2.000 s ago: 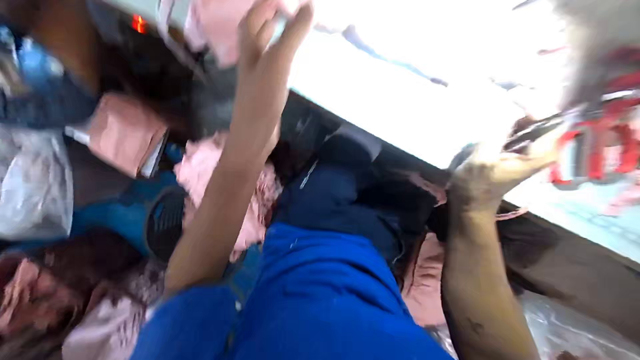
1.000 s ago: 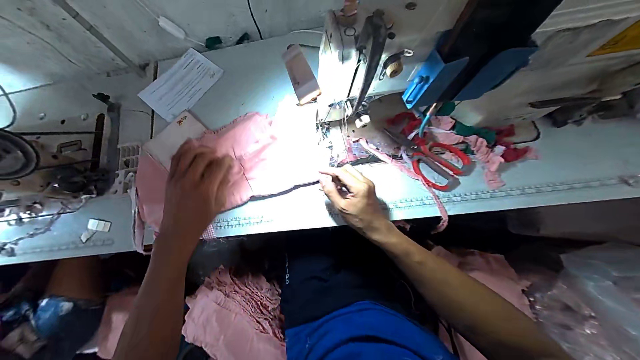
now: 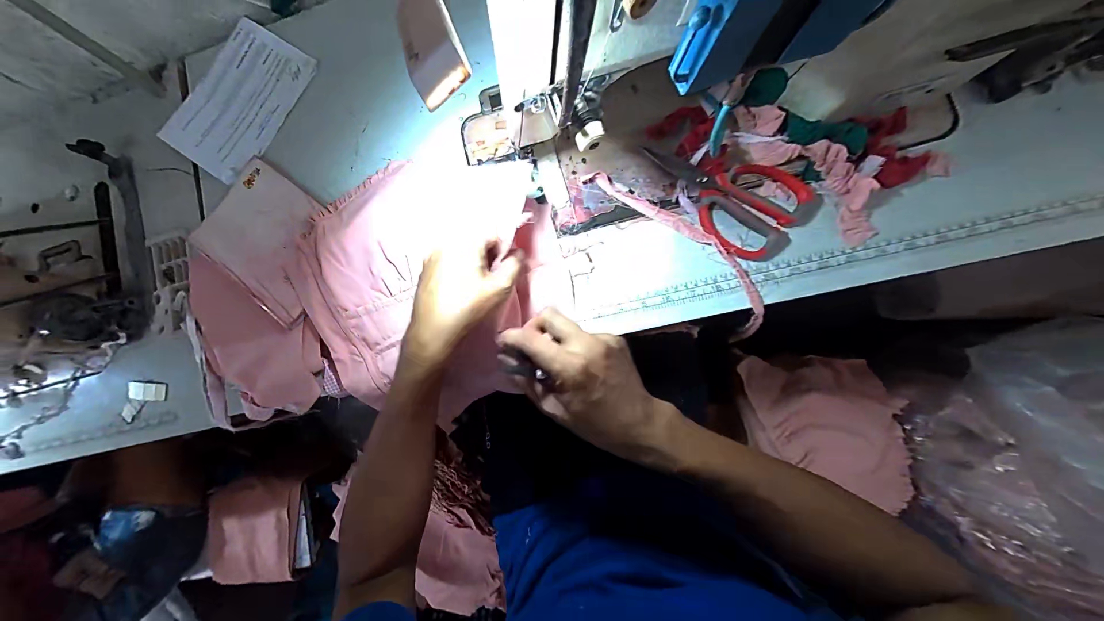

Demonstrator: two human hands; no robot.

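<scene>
A pink fabric garment piece [image 3: 371, 293] lies on the sewing machine table, its right part draped over the front edge. My left hand [image 3: 466, 289] pinches the cloth in front of the machine's needle area, fingers partly lost in glare. Just right of and below it, my right hand [image 3: 573, 366] is closed around a small dark tool, perhaps thread snips, beside the cloth's edge. The sewing machine's presser foot area [image 3: 533, 172] is behind my left hand. Red-handled scissors [image 3: 759, 207] lie to the right, next to a pink fabric strip [image 3: 655, 216].
Fabric scraps [image 3: 828, 147] lie behind the scissors. A printed paper [image 3: 237, 99] and a pale card [image 3: 259, 233] are at the left, near another machine [image 3: 69, 285]. A measuring tape [image 3: 828, 254] runs along the table edge. Below are pink cloth pieces [image 3: 824, 423] and clear plastic [image 3: 1018, 448].
My left hand has moved right along the cloth toward the needle area. My right hand now holds a dark tool, and the cloth hangs over the edge. The view swung up to the table after the first frame.
</scene>
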